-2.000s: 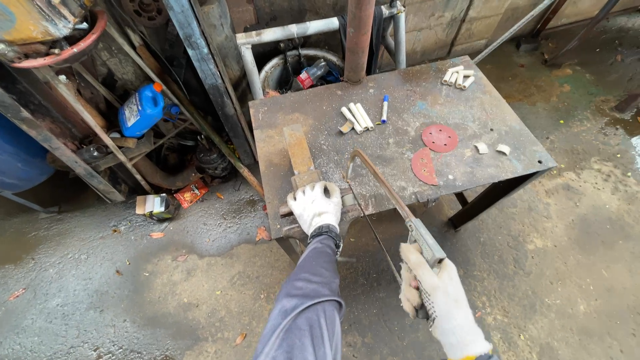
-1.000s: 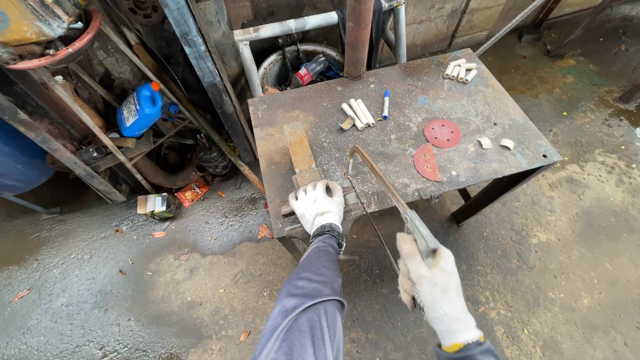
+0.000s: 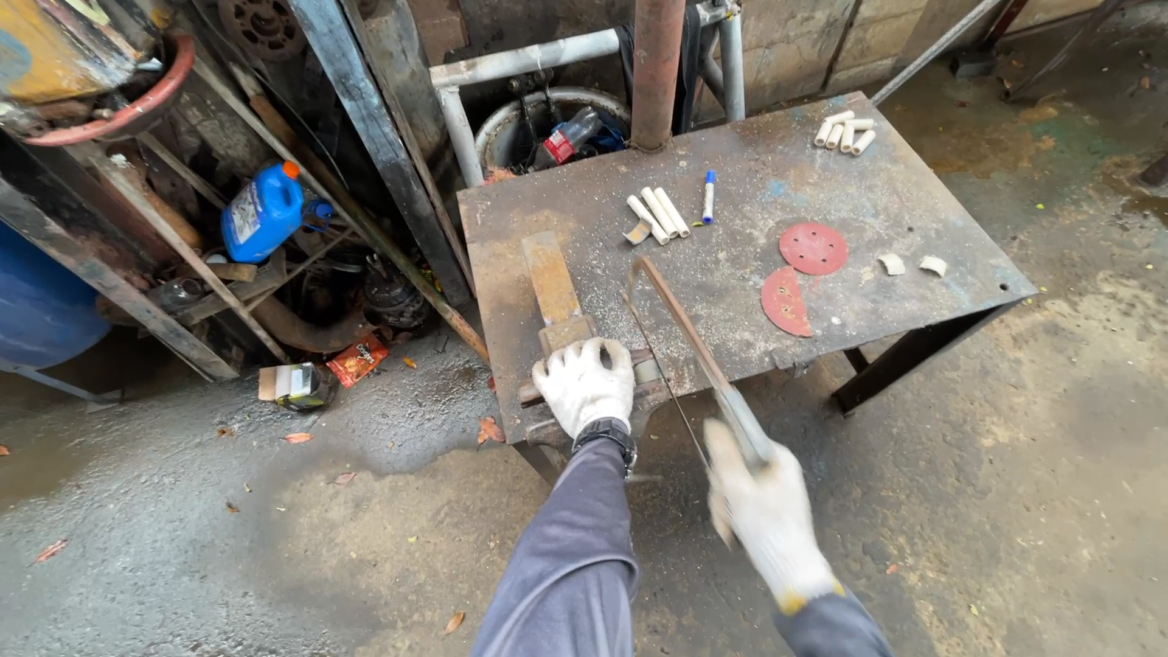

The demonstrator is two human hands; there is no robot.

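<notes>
My gloved left hand [image 3: 587, 385] rests on a bench vise [image 3: 566, 336] at the near left edge of the metal table [image 3: 730, 173]; what its fingers grip cannot be told. In my gloved right hand [image 3: 762, 511] is a hacksaw [image 3: 680, 333], its frame slanting up and left over the table edge. The blade lies close to a short pale piece [image 3: 646, 368] at the vise, right of my left hand. White pipe pieces [image 3: 659, 214] and a marker [image 3: 709, 197] lie farther back. Two red sanding discs [image 3: 813, 248], one of them cut, lie to the right.
More short white pipes [image 3: 844, 133] lie at the table's back right corner, and curved white scraps [image 3: 891, 265] near its right side. A rusty post [image 3: 657, 73] stands behind the table beside a bin [image 3: 493, 137]. A blue jug [image 3: 263, 212] and metal bars stand at left.
My right hand has moved back and forth a little with the hacksaw, first up, then slightly down. My left hand has stayed at the vise.
</notes>
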